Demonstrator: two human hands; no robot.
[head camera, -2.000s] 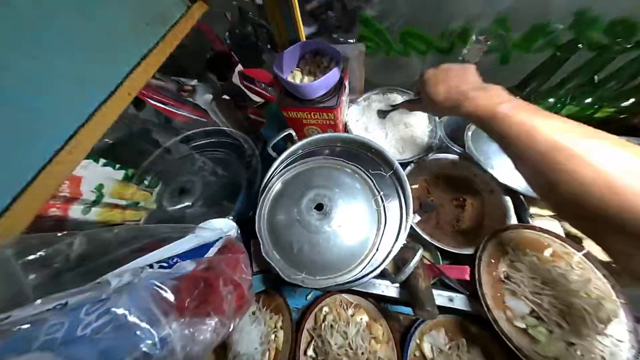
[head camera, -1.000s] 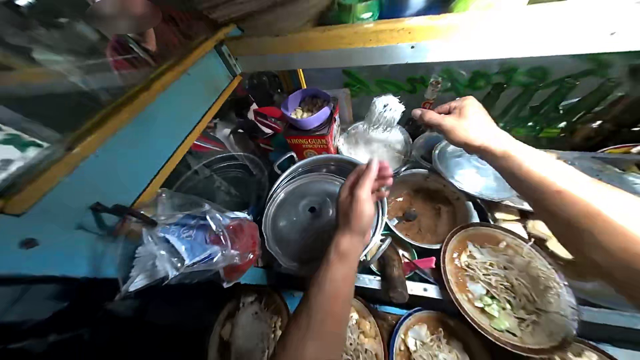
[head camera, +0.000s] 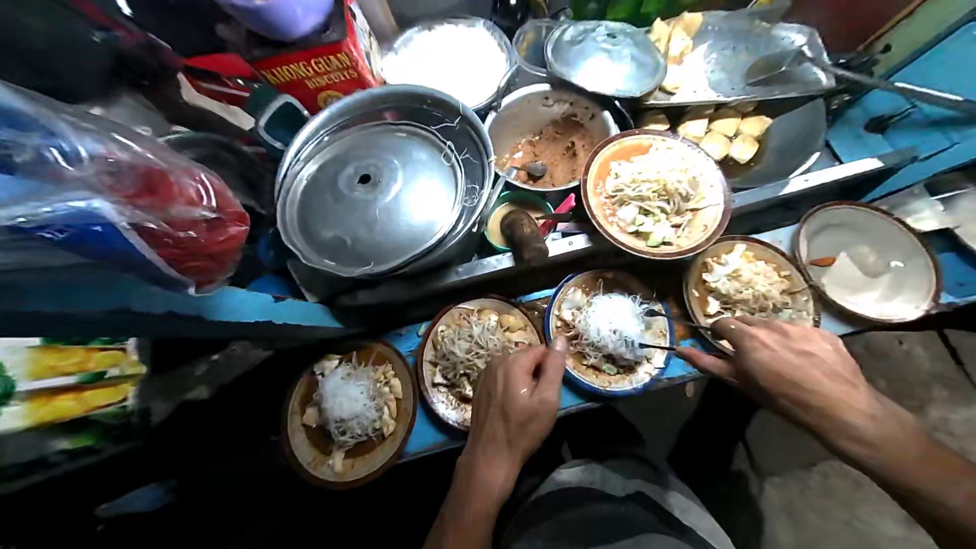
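Observation:
My right hand (head camera: 778, 366) grips dark tongs (head camera: 667, 348), whose tips touch white rice noodles (head camera: 610, 324) on a blue-rimmed plate (head camera: 557, 324). My left hand (head camera: 518, 396) is at that plate's left edge, over a brown-rimmed plate (head camera: 446, 408) of bean sprouts; whether its fingers hold anything is unclear. At the far left of the row, another plate (head camera: 305, 450) bears white noodles over pale chunks. Behind my right hand stands a plate of shredded food (head camera: 751, 282). Higher up, a plate (head camera: 598, 225) holds sprouts and chopped greens.
A lidded metal pot (head camera: 366, 202) stands behind the plates, beside a bowl of brown paste (head camera: 560, 145) and a basin of white noodles (head camera: 450, 61). Fried tofu (head camera: 724, 133) lies at the back right. An empty-looking plate (head camera: 869, 259) sits far right; a plastic bag (head camera: 114, 183) is at left.
Both hands have come down from above the pot and noodle basin to the front row of plates. White noodles, earlier lifted over the basin, now lie on the blue-rimmed plate. The view has shifted.

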